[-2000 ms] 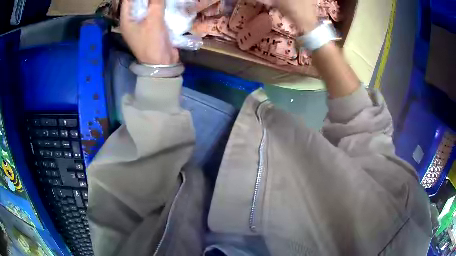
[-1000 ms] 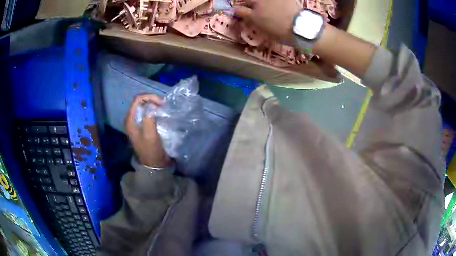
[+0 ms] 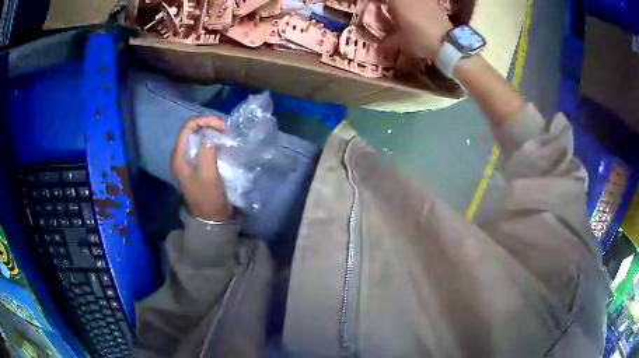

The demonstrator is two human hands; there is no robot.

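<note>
My left hand [image 3: 201, 168] is closed around a bunched clear polybag [image 3: 246, 155], held low over my jeans, in front of the carton. My right hand [image 3: 419, 28] is inside the cardboard carton [image 3: 280, 75] at the top, among salmon-pink moulded parts [image 3: 301, 33] with slots and holes. Its fingertips are blurred against the parts, and I cannot tell whether they grip one. A whitish shiny scrap [image 3: 303, 8] lies among the parts at the top edge.
A scuffed blue frame [image 3: 112, 189] stands beside my left arm, with a black keyboard [image 3: 70, 245] left of it. A yellow line [image 3: 483, 183] crosses the grey-green floor at the right. A blue crate with small pink parts [image 3: 608, 199] is at the far right.
My left hand has come down from the carton's edge to my lap with the polybag. My right hand moved left within the carton, then back to the right. The whitish scrap now lies clear of my fingers.
</note>
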